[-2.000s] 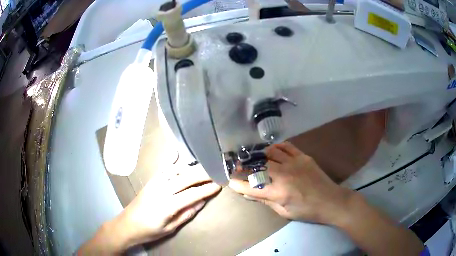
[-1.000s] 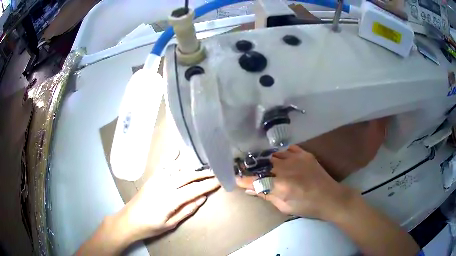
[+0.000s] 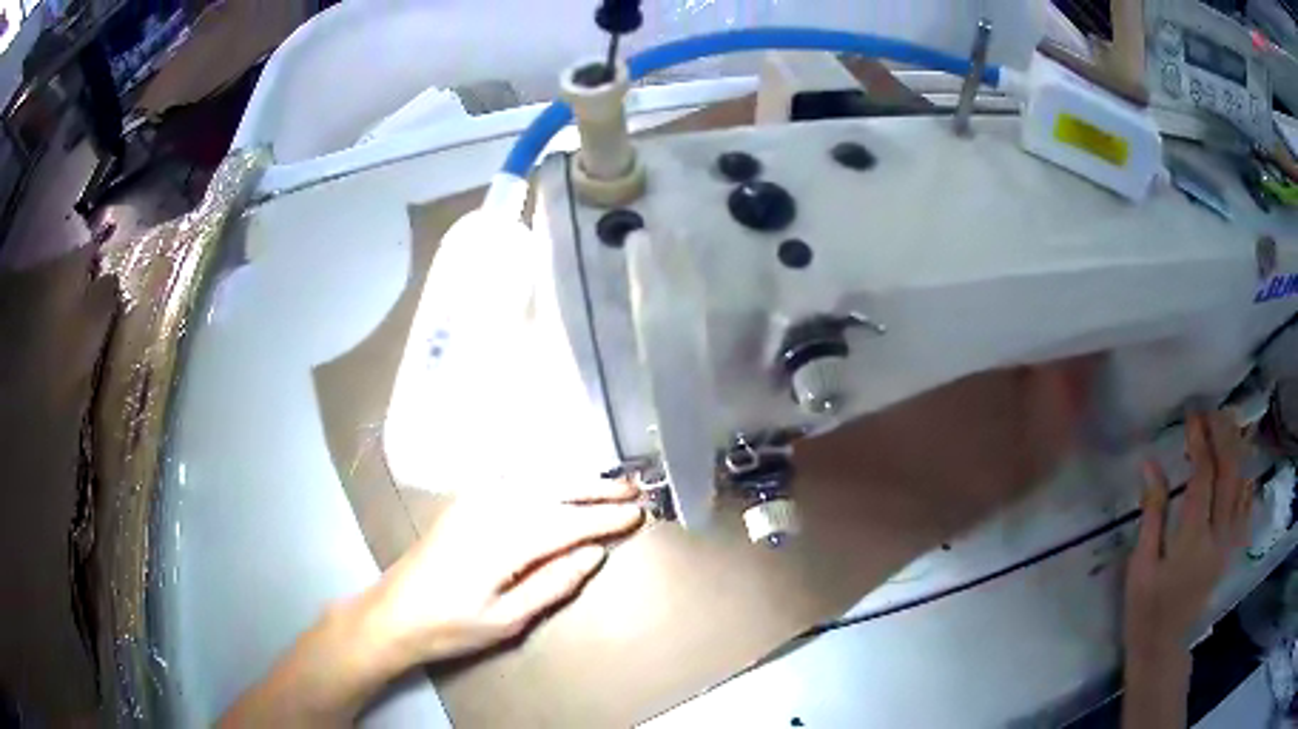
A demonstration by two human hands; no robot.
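A large flat brown garment panel [image 3: 712, 605] lies on the machine bed and runs under the white sewing machine head [image 3: 911, 271]. My left hand [image 3: 484, 570] lies flat on the panel, palm down, its fingertips beside the presser foot area, partly washed out by glare. The needle and foot are mostly hidden behind the head's front cover. My right hand [image 3: 1193, 534] is off the panel at the far right, fingers apart and pointing away, near the pale pieces at the base of the machine. Nothing shows in it.
A glaring white lamp [image 3: 463, 356] on a blue gooseneck [image 3: 797, 40] hangs left of the head. A plastic-wrapped strip [image 3: 157, 427] edges the table's left side, with brown cloth [image 3: 43, 484] beyond. A white box [image 3: 1093, 126] and control panel [image 3: 1210, 71] stand at upper right.
My right hand has left the panel beside the foot and moved far right. My left hand stays on the panel. The view has shifted, so the machine appears slightly lower and further right.
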